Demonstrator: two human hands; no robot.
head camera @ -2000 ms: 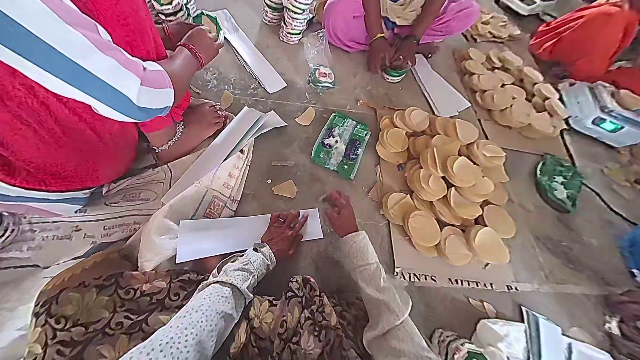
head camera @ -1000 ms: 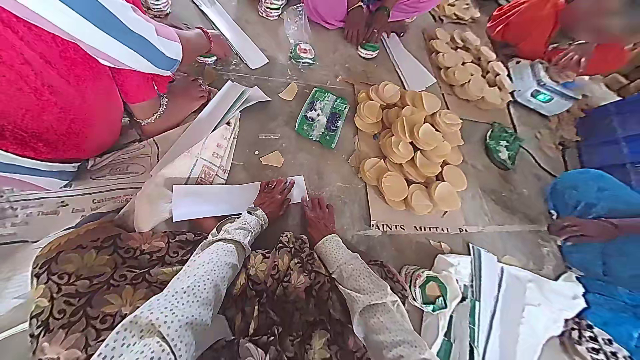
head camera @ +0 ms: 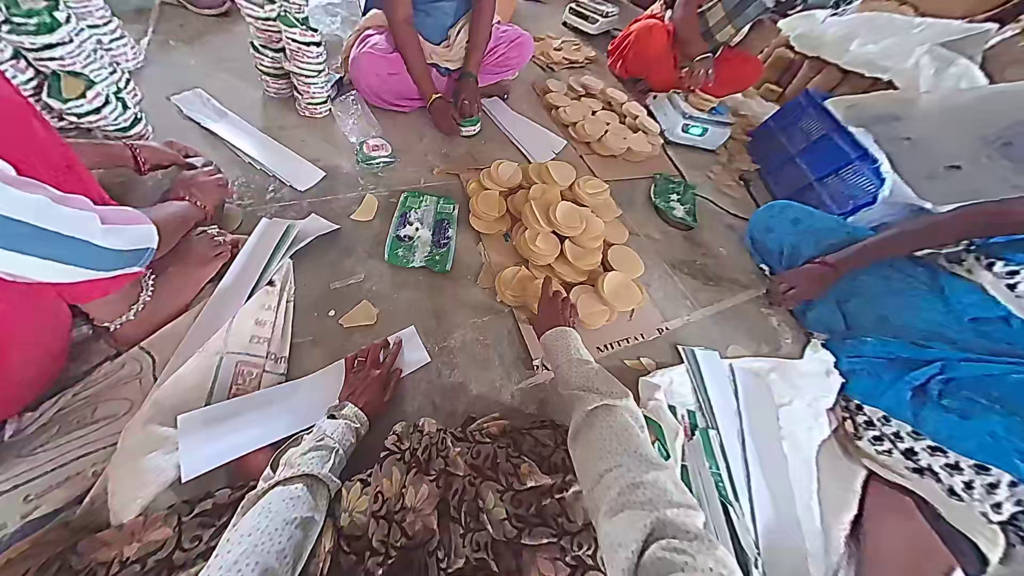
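My left hand (head camera: 370, 376) lies flat with fingers spread on a long white paper strip (head camera: 264, 416) on the floor. My right hand (head camera: 552, 310) reaches to the near edge of a large heap of thin tan discs (head camera: 560, 224), its fingertips touching the discs; whether they grip one cannot be told. The heap rests on a flat cardboard sheet (head camera: 632, 340) with printed writing. Left of the heap lies a green printed plastic packet (head camera: 422, 230). Broken disc pieces (head camera: 359, 314) are on the floor between my left hand and the packet.
Other people sit at left, ahead and at right. Further away are a second disc heap (head camera: 600, 116), a digital scale (head camera: 690, 122), a blue plastic basket (head camera: 820, 152) and stacked round packets (head camera: 304, 60). White and green plastic sheets (head camera: 744, 448) lie by my right forearm, a folded strip stack (head camera: 248, 136) further left.
My right hand has moved from beside the paper strip forward and right to the near edge of the disc heap. My left hand stays on the strip. The view has shifted.
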